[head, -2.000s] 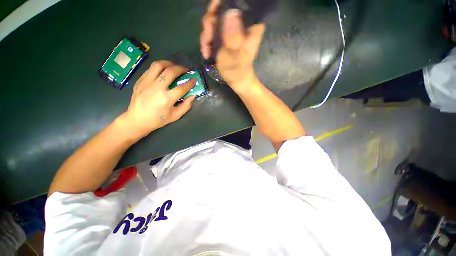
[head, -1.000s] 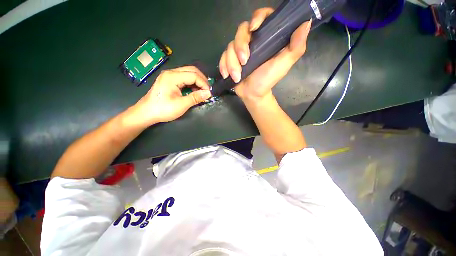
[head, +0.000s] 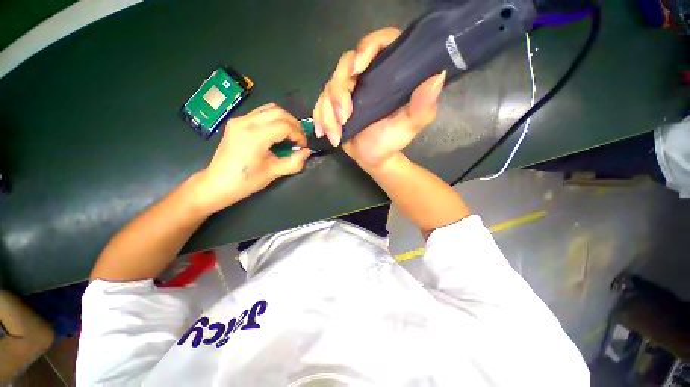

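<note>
My right hand (head: pixel 378 113) is closed around the thick black electric screwdriver (head: pixel 424 68), which slants down to the left. Its narrow tip points at my left fingertips. My left hand (head: pixel 253 151) is bent over the unit being assembled (head: pixel 306 126); only small green parts show between and beside the fingers. Thumb and forefinger are together near the screwdriver tip; whether they pinch a screw cannot be told. A waiting unit (head: pixel 216 99), green with a pale square and an orange-yellow tab, lies on the mat beyond my left hand.
The black screwdriver cord (head: pixel 522 121) runs down over the mat edge, crossing a thin white cable (head: pixel 527 98). A purple-rimmed object (head: pixel 561 17) shows behind the screwdriver's rear. Another person's arm (head: pixel 23 336) is at lower left and a white sleeve (head: pixel 672 147) at right. A white-edged conveyor curves at upper left.
Two seconds ago my right hand was blurred near a dark object and my left fingers lay on the unit. Since one second ago, the screwdriver has swung slightly lower and more of its body shows.
</note>
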